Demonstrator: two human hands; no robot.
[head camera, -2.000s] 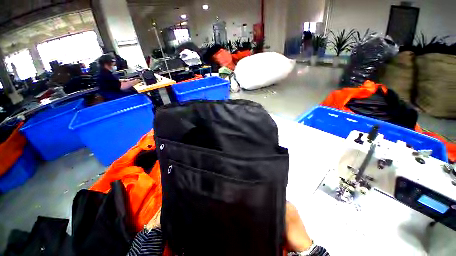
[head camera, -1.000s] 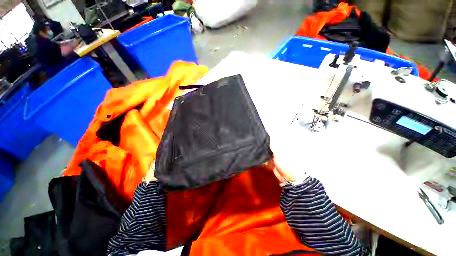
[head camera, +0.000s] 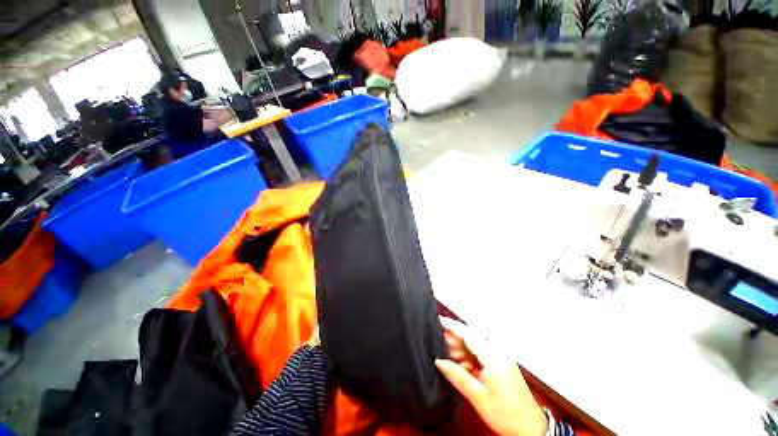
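A black bag body (head camera: 367, 281) stands on edge in front of me, its narrow side with a long seam or zip line facing me. My right hand (head camera: 486, 379) is at its lower right edge, fingers touching the cloth, thumb apart. My left hand is hidden behind the bag; only the striped left sleeve (head camera: 294, 396) shows at its lower left. Orange cloth (head camera: 290, 272) lies under and left of the bag, over my lap and the table edge.
The white sewing table (head camera: 503, 230) is at right, with the sewing machine (head camera: 717, 247) on it. Behind it is a blue crate (head camera: 571, 162). Blue bins (head camera: 200, 200) stand at left, near a seated person (head camera: 183, 115). Black pieces (head camera: 183, 366) lie at lower left.
The bag has turned from its broad face to its narrow side and now stands upright. My right hand has come round its right edge. The view has tilted up again.
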